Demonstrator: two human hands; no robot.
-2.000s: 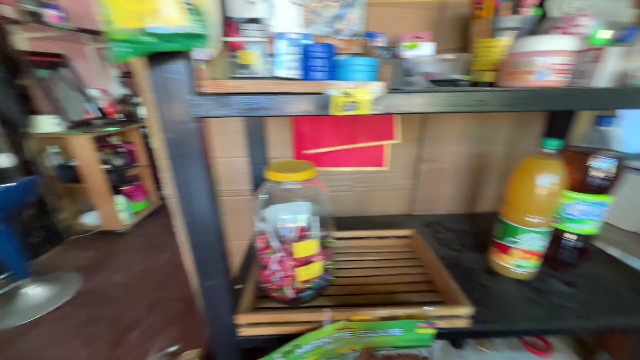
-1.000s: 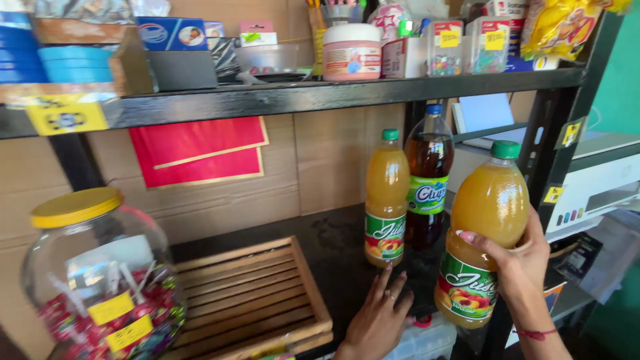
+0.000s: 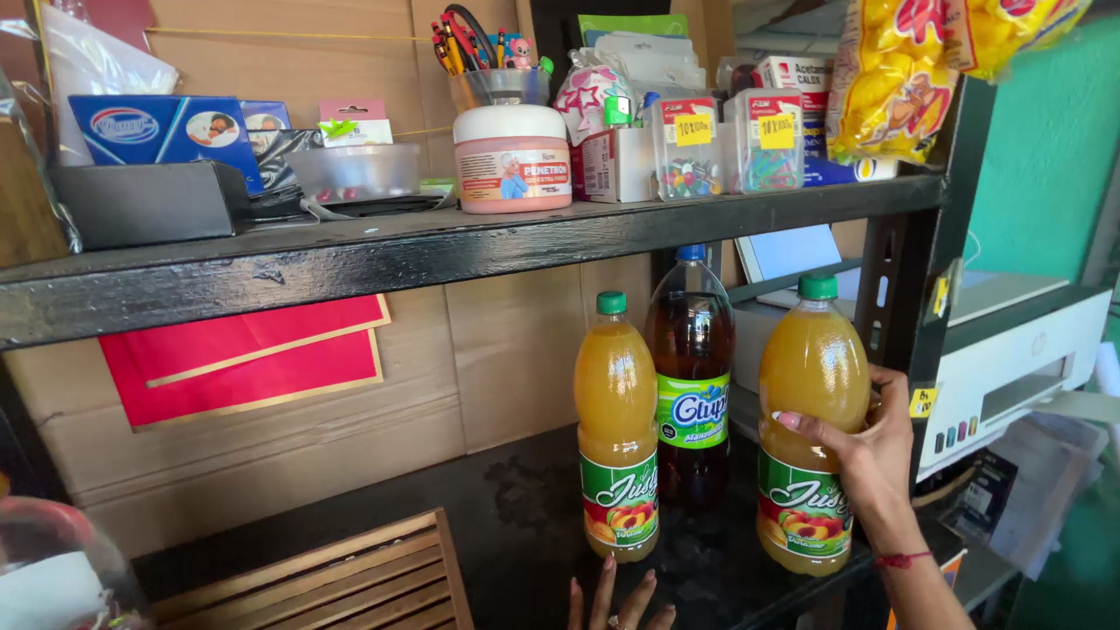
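Note:
My right hand [image 3: 862,437] is closed around a juice bottle [image 3: 809,376] with a green cap, upright at the right front of the black lower shelf [image 3: 516,490]. A similar green-capped juice bottle [image 3: 615,402] stands to its left. Behind and between them is a dark soda bottle [image 3: 691,350] with a blue cap and green label. At the bottom edge, my left hand [image 3: 617,604] shows only its spread fingers, close below the left juice bottle, a ring on one finger. I see nothing held in it; its palm is out of frame.
A slatted wooden tray [image 3: 350,582] lies left of the bottles, with a plastic jar [image 3: 61,560] at the far left. The upper shelf's black edge [image 3: 490,249] crosses above, carrying a pink jar [image 3: 513,162] and small boxes. A black post [image 3: 927,289] and a printer [image 3: 1024,367] stand at right.
The view has shifted right. Both hands have come into view since two seconds ago. The held juice bottle has moved from in front of the shelf to its right front.

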